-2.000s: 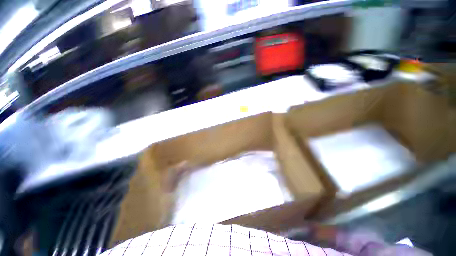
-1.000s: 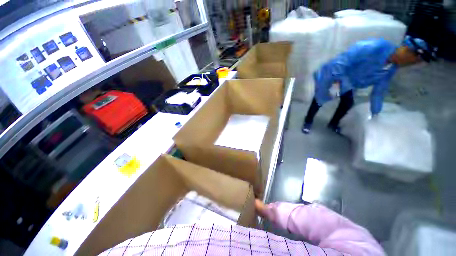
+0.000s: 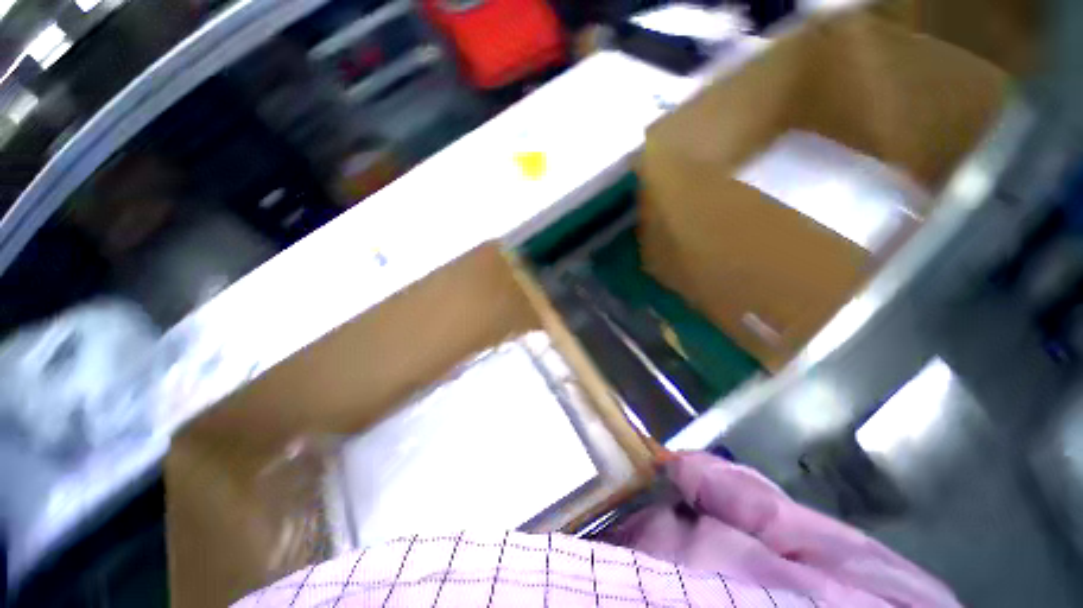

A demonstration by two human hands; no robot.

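An open brown carton [image 3: 392, 339] stands nearest in front of me. A white slab [image 3: 469, 445] lies on its floor, with clear crinkled film [image 3: 303, 475] around it, loose at the left side. My right hand [image 3: 667, 458] is at the carton's near right corner. It is small and blurred below the pink sleeve, and its fingers cannot be made out. My left hand is not in view.
A second open carton [image 3: 742, 255] with a white slab [image 3: 831, 190] stands to the right, across a gap showing green surface and metal. The white bench [image 3: 451, 196] runs behind, with a yellow item [image 3: 531, 164], a red thing [image 3: 499, 42] and a white plastic heap [image 3: 77, 368].
The view has swung left. The two cartons, close together one second ago, now stand apart with a wide gap between them. My right hand is still at the near carton's right corner.
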